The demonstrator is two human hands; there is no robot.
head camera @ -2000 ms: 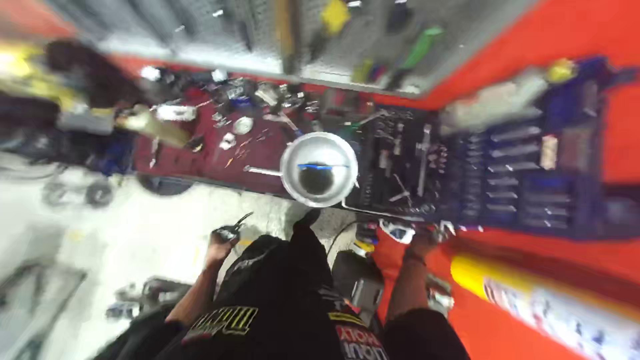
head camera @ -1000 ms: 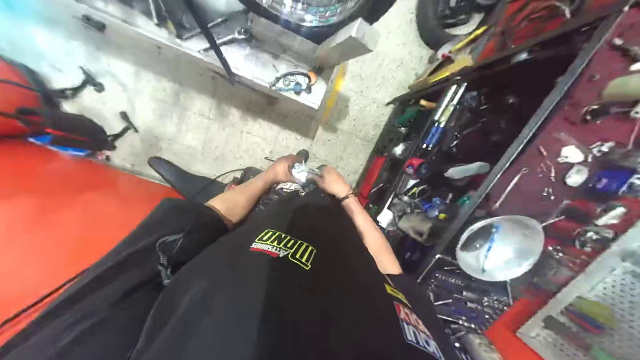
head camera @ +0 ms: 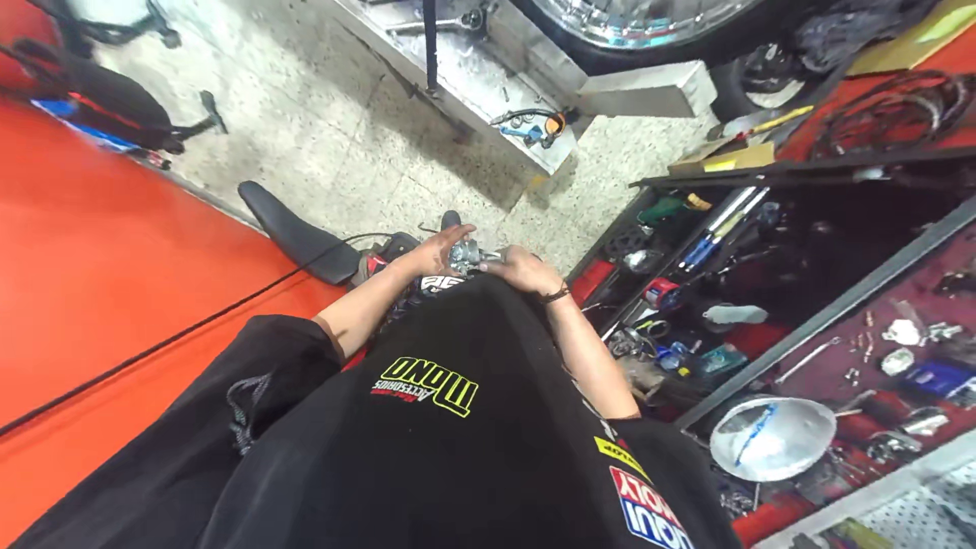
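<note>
Near the centre of the head view, my left hand (head camera: pixel 440 250) holds a small metal part (head camera: pixel 464 255) that looks like a carburetor, with fingers over its top and side. From the right, my right hand (head camera: pixel 526 271) is closed on a slim metal piece (head camera: pixel 490 257) that meets this part; whether it is a tool or belongs to the part I cannot tell. Both hands are close together just in front of my black shirt (head camera: pixel 457 457). A black motorcycle seat (head camera: pixel 297 232) lies left of my left hand.
A metal lift platform (head camera: pixel 526 84) with a wrench (head camera: pixel 427 27) and a spoked wheel (head camera: pixel 640 19) are ahead. At right stand tool shelves (head camera: pixel 831 305) and a bench with a silver bowl (head camera: pixel 774 438) and loose parts. A black cable (head camera: pixel 191 316) crosses the red surface at left.
Two seconds ago my hands were apart beside the bench; one second ago they were together at the metal part, as now. The view has swung from the bench toward the lift.
</note>
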